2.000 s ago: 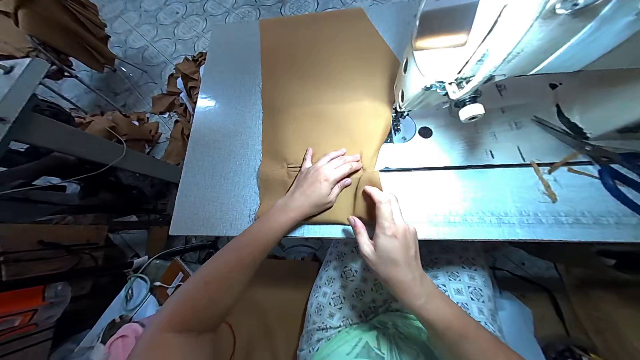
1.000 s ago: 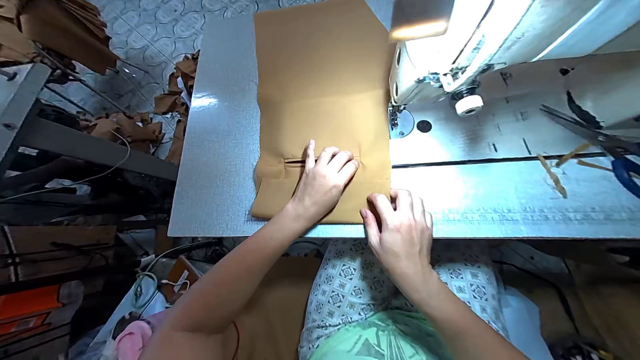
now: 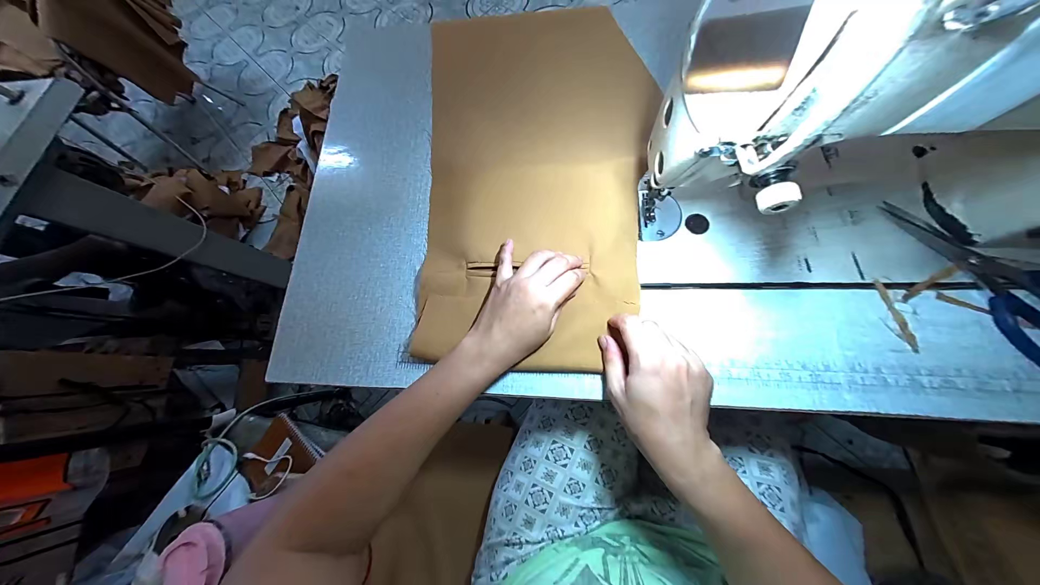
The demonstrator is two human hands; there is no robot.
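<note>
A tan fabric panel (image 3: 536, 146) lies on the sewing table, its right edge beside the presser foot (image 3: 647, 203) of a sewing machine (image 3: 715, 146). Near its lower end is a welt slit (image 3: 481, 269). My left hand (image 3: 532, 305) rests on the cloth with fingers spread, covering the right part of the slit. At the panel's lower right corner, my right hand (image 3: 656, 374) has the edge between thumb and curled fingers. The lower part of the panel looks folded.
Scissors with blue handles (image 3: 963, 253) and thin tan fabric scraps (image 3: 898, 318) lie at the right of the table (image 3: 780, 349). Left of it stand a metal frame (image 3: 154, 219) and a heap of brown cloth (image 3: 215, 199). The machine head overhangs the upper right.
The bunched cloth between my hands two seconds ago now lies flatter, and the slit shows more. My right hand has moved from the bunched fold to the lower right corner.
</note>
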